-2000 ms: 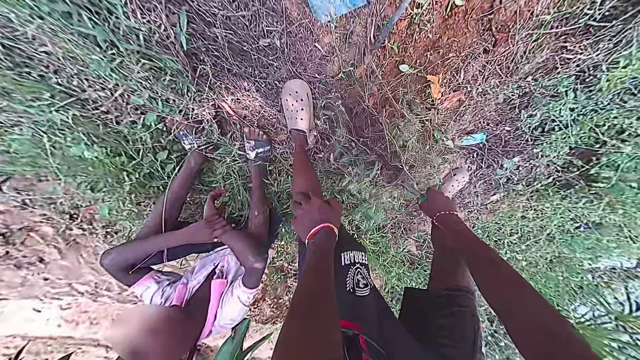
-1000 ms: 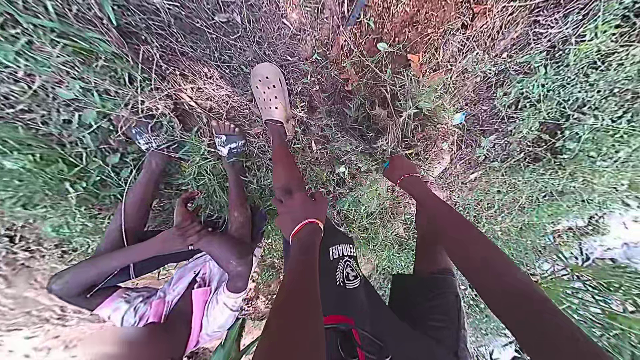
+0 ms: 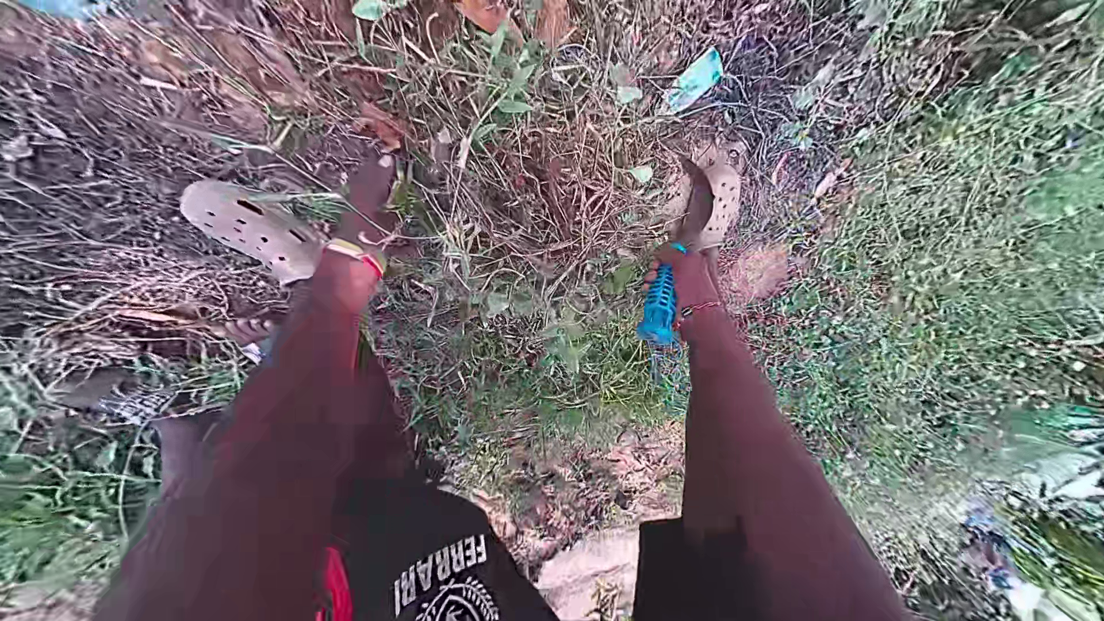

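Note:
My right hand (image 3: 687, 278) is closed around the blue ribbed plastic handle (image 3: 660, 306) of a tool with a short, dark curved blade (image 3: 697, 207), which looks like a sickle. The blade points away from me and overlaps the beige clog (image 3: 729, 203) on my right foot. My left hand (image 3: 373, 194) reaches down at the edge of a tangle of dry and green grass (image 3: 535, 190), beside the other beige clog (image 3: 246, 226). Its fingers are blurred among the stems, so whether they grip any cannot be told.
A torn turquoise wrapper (image 3: 695, 79) lies in the grass beyond my right foot. At the left, partly behind my left arm, another person's foot in a patterned sandal (image 3: 138, 404) shows. Pale bare ground (image 3: 591, 569) lies between my legs, and green grass (image 3: 957, 285) covers the right side.
My left hand has left my left knee and reached down to the grass. The blade and blue handle now show plainly in my right hand. The view has moved lower and to the right.

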